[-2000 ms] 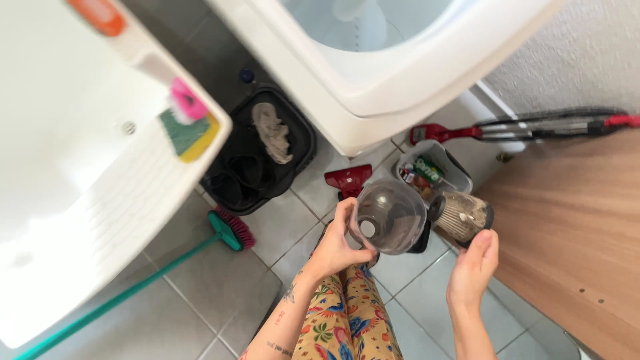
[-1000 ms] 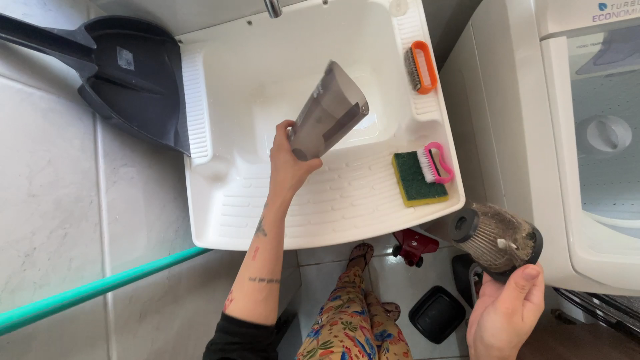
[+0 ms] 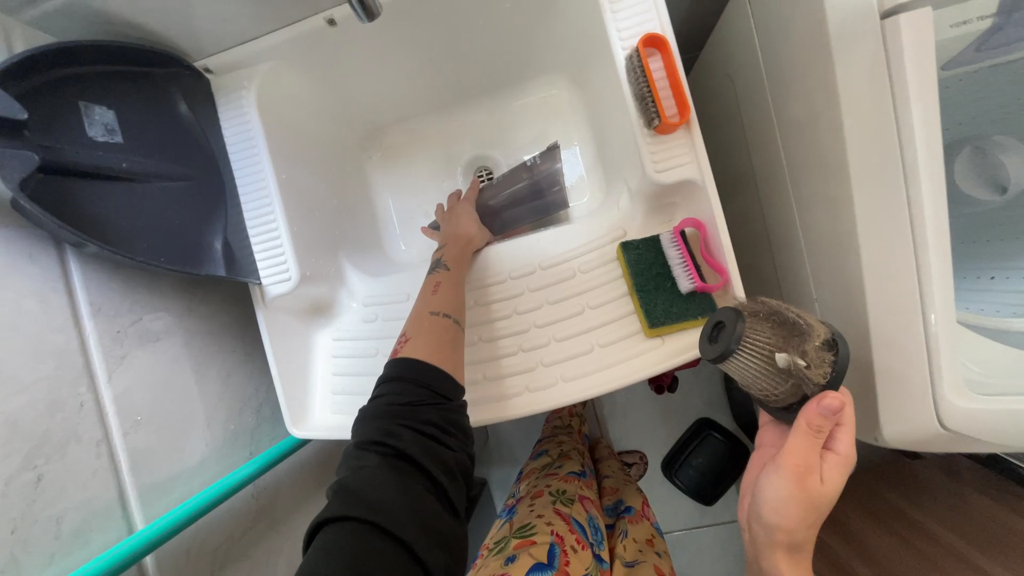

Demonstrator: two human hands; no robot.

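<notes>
My left hand [image 3: 460, 220] reaches down into the white laundry sink [image 3: 336, 144] and has its fingers around the base end of a smoky clear plastic dust cup [image 3: 524, 192], which lies on its side near the drain [image 3: 484, 176]. Whether the cup rests on the basin floor I cannot tell. Out past the sink's front right corner, my right hand [image 3: 800, 472] grips a pleated cone-shaped vacuum filter [image 3: 772, 356] by its wide black rim. Grey-brown dust and hair coat the filter, with a small pale scrap stuck to it.
A green and yellow sponge [image 3: 660, 300] with a pink-handled brush [image 3: 704, 256] lies on the sink's right front corner. Behind them sits an orange brush [image 3: 664, 84]. A black dustpan [image 3: 120, 160] is at left, a washing machine [image 3: 832, 200] at right, a teal pole [image 3: 192, 504] below.
The view has swung from the floor to the sink. My left hand has moved the dust cup from above the floor down into the basin. My right hand still holds the filter.
</notes>
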